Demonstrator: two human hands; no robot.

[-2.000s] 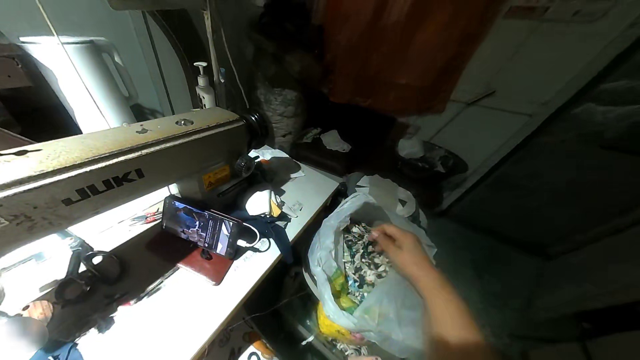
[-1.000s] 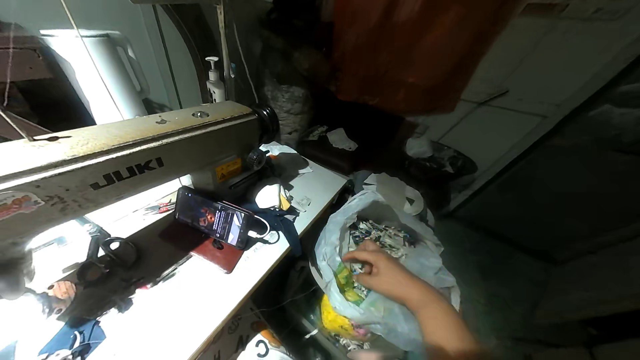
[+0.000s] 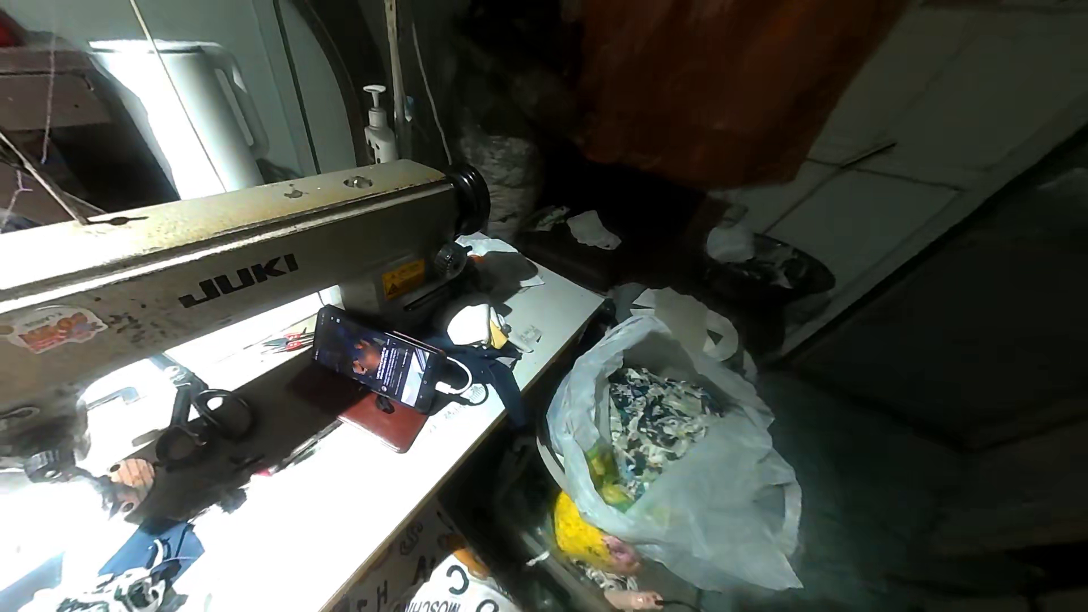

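Neither of my hands can be made out. A white plastic bag (image 3: pixel 705 527) stands open beside the sewing table, with small fabric scraps (image 3: pixel 659 425) and a yellow-green wrapper (image 3: pixel 605 476) inside. A small skin-toned shape (image 3: pixel 633 599) shows at the bottom edge below the bag; I cannot tell what it is. On the table, a lit smartphone (image 3: pixel 374 357) with a white cable leans beside a reddish-brown case (image 3: pixel 387 421). Black-handled scissors (image 3: pixel 200 416) lie near the Juki sewing machine (image 3: pixel 255 246). Glare hides part of the tabletop.
The table edge (image 3: pixel 459 467) runs beside the bag. Dark blue cloth (image 3: pixel 497 374) lies near the phone. A pump bottle (image 3: pixel 380 127) stands behind the machine. A yellow bundle (image 3: pixel 582 531) sits under the bag's side, and a dark basin (image 3: pixel 773 263) is farther back.
My right hand, seen over the scraps in the bag in both earlier frames, has left the view. The scraps show uncovered now.
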